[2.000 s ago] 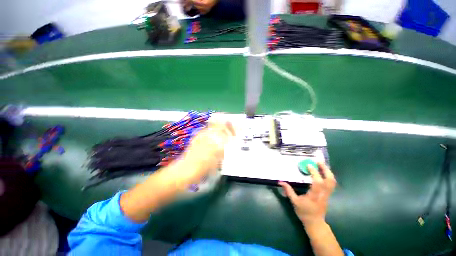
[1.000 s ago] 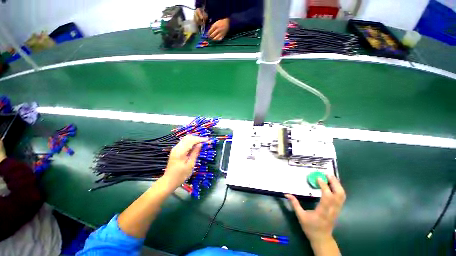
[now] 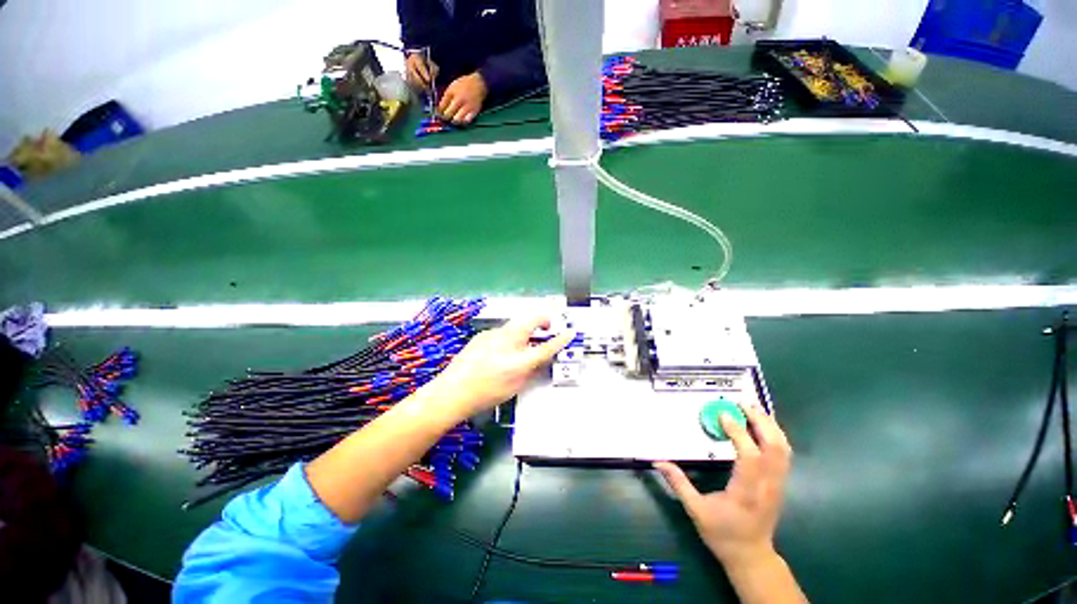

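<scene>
The white bench press [image 3: 614, 425] stands in front of me, with a metal slide block [image 3: 644, 342] on top. My left hand [image 3: 502, 360] is at the small silver clamp on the left of the box top. Its fingertips pinch a small blue end [image 3: 575, 342] there; the rest of that lead is hidden. My right hand [image 3: 738, 484] rests at the near right corner, forefinger on the green start button [image 3: 722, 418], thumb at the front edge. A pile of black cable leads [image 3: 284, 413] with blue and red ends lies left of the press.
One lead [image 3: 567, 563] lies near the bench edge, below the press. A thin black cord [image 3: 506, 531] runs off that edge. A metal post [image 3: 575, 224] rises behind the press with a pale hose [image 3: 673, 212]. More leads lie far left and right. Across the bench another person's hands [image 3: 461, 97] work.
My left hand has moved from the cable pile right to the clamp, a blue end at its fingertips. My right hand stays at the button. The slide block's top plate now sits differently. The view has shifted.
</scene>
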